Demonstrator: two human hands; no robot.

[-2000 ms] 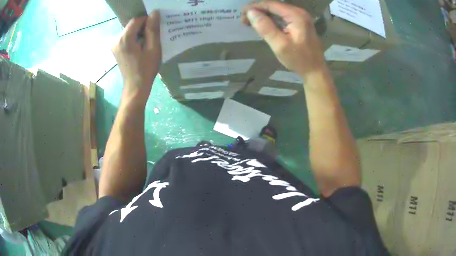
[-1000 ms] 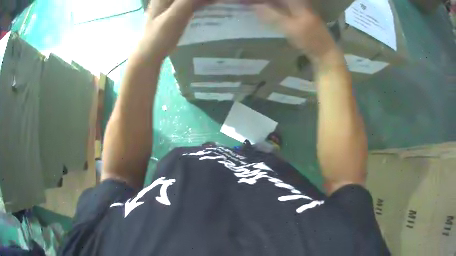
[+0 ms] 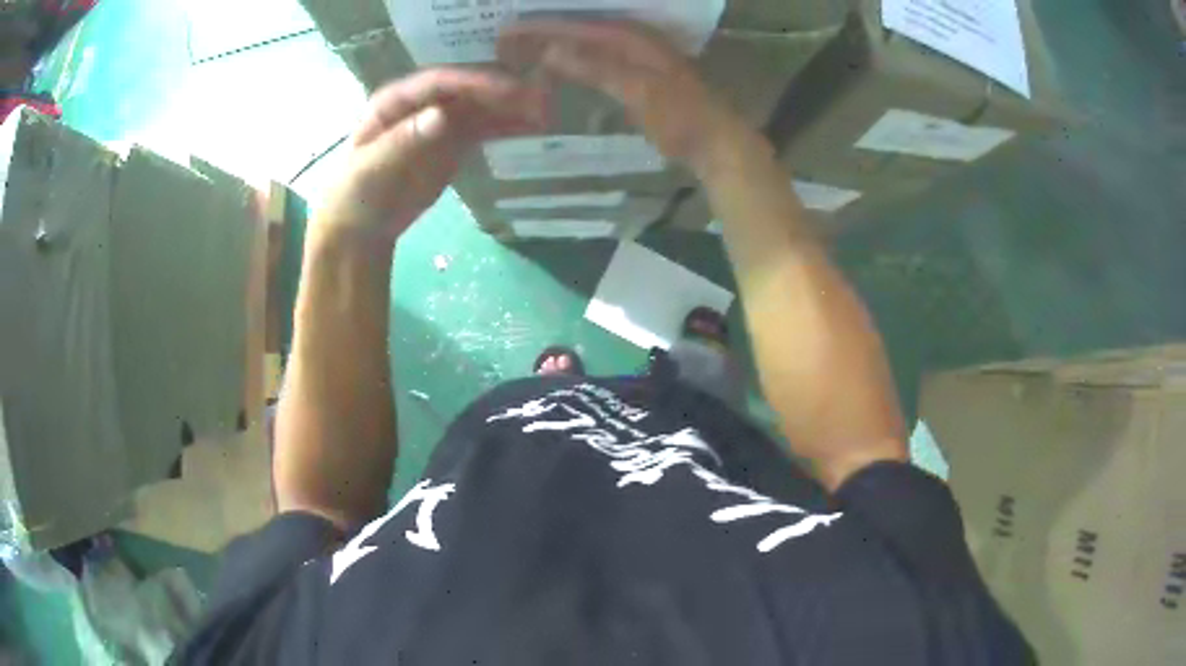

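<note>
A printed white shipping label (image 3: 449, 33) lies on the upper face of a labelled brown carton (image 3: 351, 26) at the top of the view. My left hand (image 3: 423, 137) is at the label's lower left, its fingers stretched toward the right. My right hand (image 3: 618, 78) is blurred and lies across the label's lower part, fingers stretched toward the left. The fingertips of both hands almost meet. Neither hand shows anything gripped. The hands hide part of the label's print and lower edge; its top is cut off by the frame.
Lower cartons carry white labels (image 3: 572, 156); another labelled carton (image 3: 956, 85) stands at right. A loose white sheet (image 3: 650, 293) lies on the green floor by my feet. Upright cardboard (image 3: 156, 299) stands at left. M11 cartons (image 3: 1041, 494) stand at lower right.
My hands held the label sheet by its sides; it now lies against the carton. Both hands have let go of its sides and moved together over its lower part.
</note>
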